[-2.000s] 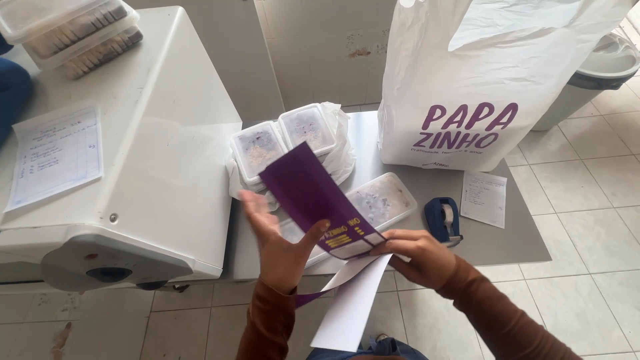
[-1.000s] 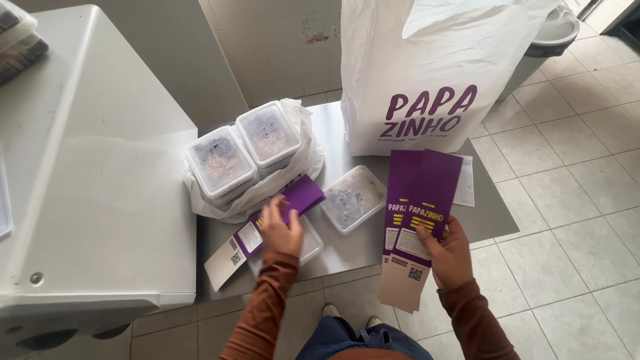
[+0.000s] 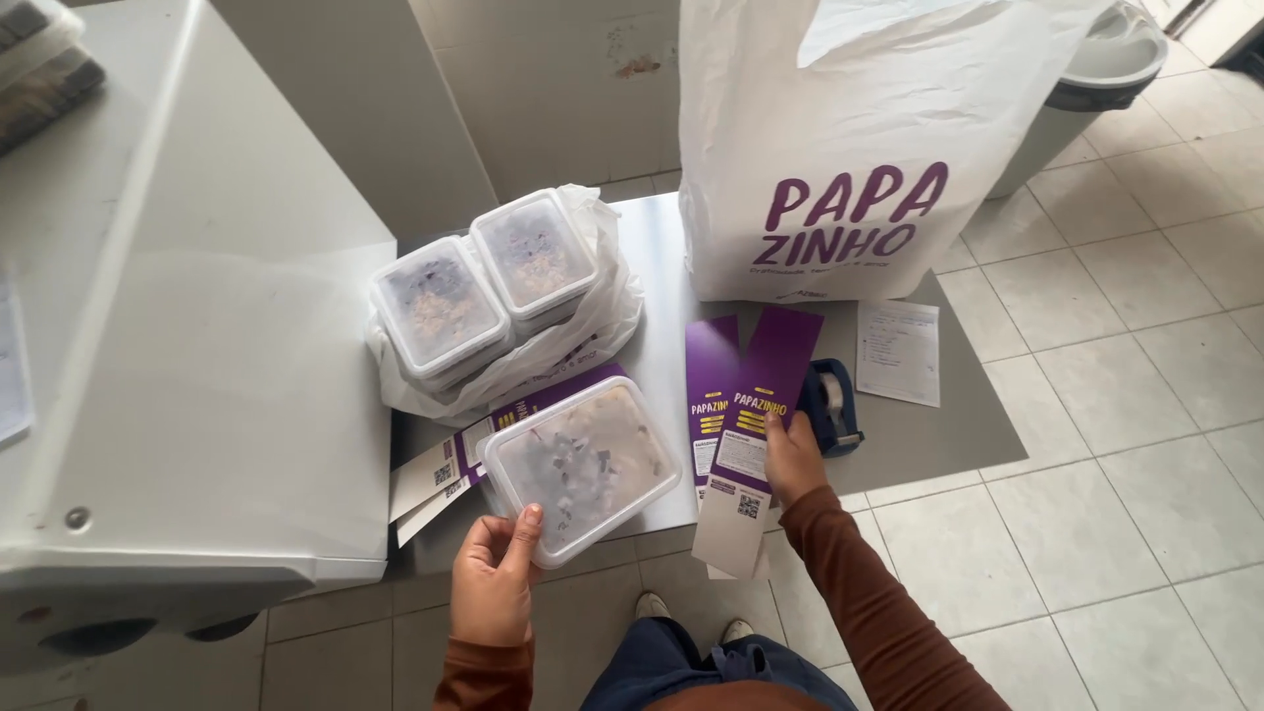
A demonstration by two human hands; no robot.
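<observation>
My left hand point(image 3: 502, 568) grips the near left corner of a clear lidded plastic food container point(image 3: 583, 469), its contents seen hazily through the lid. Purple and cream printed cardboard sleeves point(image 3: 434, 484) lie partly under it. At the right, my right hand point(image 3: 793, 456) holds a similar cardboard sleeve point(image 3: 785, 346) by its edge, thumb on top. Another sleeve point(image 3: 709, 370) lies just left of it, partly covered. Behind my left hand, stacked lidded containers point(image 3: 439, 308) sit in an opened white plastic bag point(image 3: 617, 286). A blue tape dispenser point(image 3: 831, 410) stands beside my right hand.
A tall white plastic bag with purple print point(image 3: 839, 128) stands at the table's back. A handwritten paper point(image 3: 899, 354) lies near the right edge of the grey table point(image 3: 948, 415). A white appliance point(image 3: 247, 296) adjoins on the left. A bin point(image 3: 1111, 59) stands behind on the tiled floor.
My left hand has gone from the sleeves at the left to a container, now held. My right hand has lowered its sleeves toward the table beside the tape dispenser.
</observation>
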